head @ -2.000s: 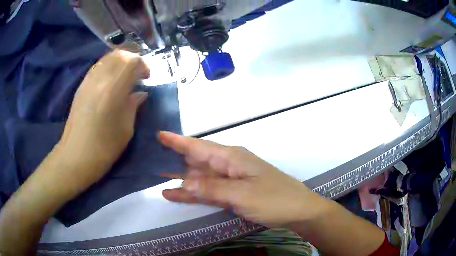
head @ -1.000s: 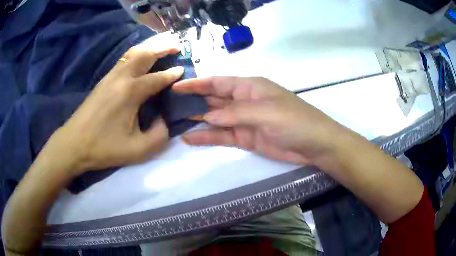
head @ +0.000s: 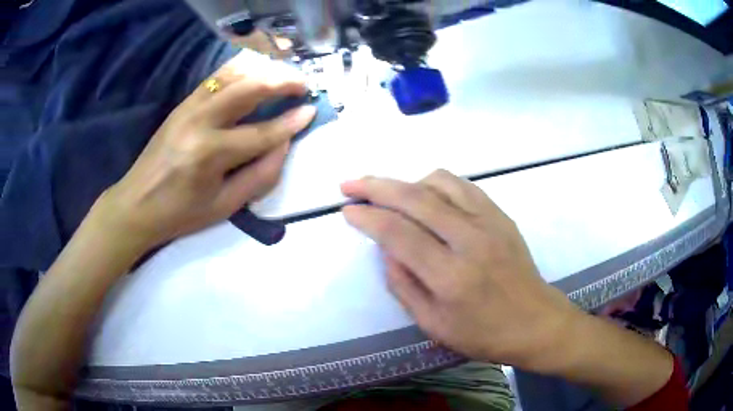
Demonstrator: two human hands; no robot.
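Observation:
Dark navy fabric lies bunched on the left of the machine table. A small blue-grey end of cloth lies at the presser foot, with my left fingertips pressed on it. My left hand, with a ring, covers much of the cloth between the foot and the bulk. A dark tip of cloth sticks out below my left palm. My right hand is on or just above the white table, right of the cloth, fingers loosely together, with no cloth visible in it.
The machine head is at the top, with a blue knob right of the needle. A cream packet with a metal clip lies at far right. A ruler strip edges the table; dark pieces hang below at right.
The cloth near the foot shows much less, and its end is now close to the foot. My right hand has left the cloth and moved right and down. The view has shifted.

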